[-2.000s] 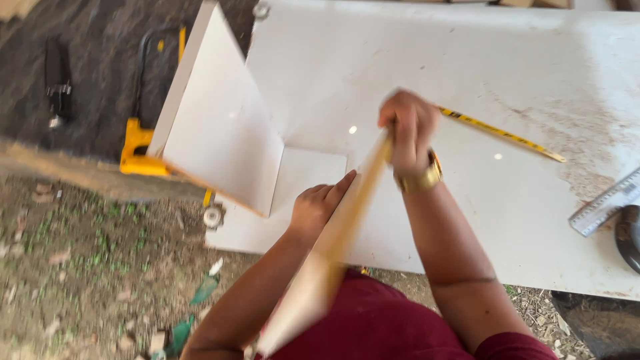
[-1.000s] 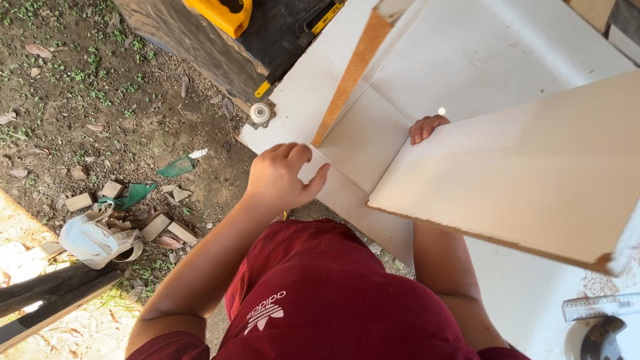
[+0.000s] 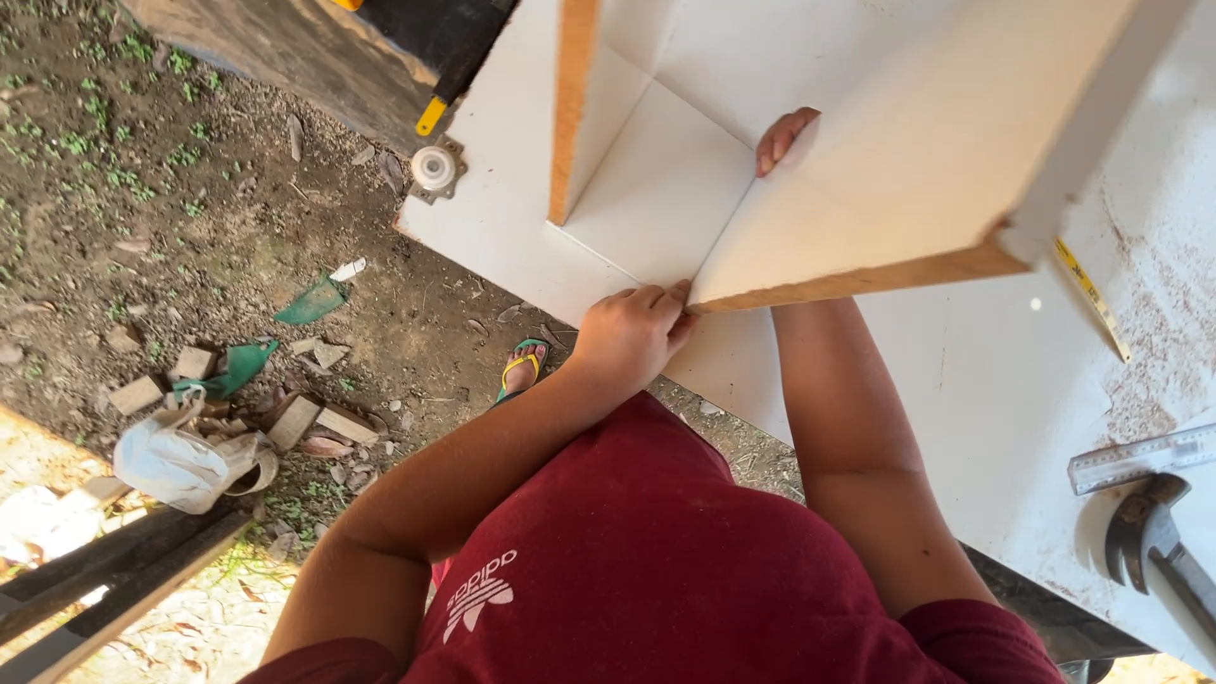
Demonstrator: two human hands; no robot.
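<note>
A white board with a bare wood edge (image 3: pixel 883 161) stands upright at the right side of a small white base panel (image 3: pixel 665 171). Another white upright board (image 3: pixel 575 114) rises from the base's left side. My left hand (image 3: pixel 632 332) has its fingertips at the near lower corner where the right board meets the base. My right arm passes behind the right board, and the fingers of my right hand (image 3: pixel 787 142) show against that board's far edge, low down; the rest of that hand is hidden. All this rests on a large white sheet (image 3: pixel 969 380).
A claw hammer (image 3: pixel 1154 532), a metal ruler (image 3: pixel 1140 461) and a yellow measuring tape or rule (image 3: pixel 1092 299) lie on the sheet at right. A round white roller (image 3: pixel 434 168) sits at its left corner. Wood offcuts (image 3: pixel 294 423) and a white bag (image 3: pixel 180 456) lie on the ground.
The right board, held tilted and blurred two seconds ago, now stands on the base. My right hand has gone from its upper edge to behind it. The view has turned strongly.
</note>
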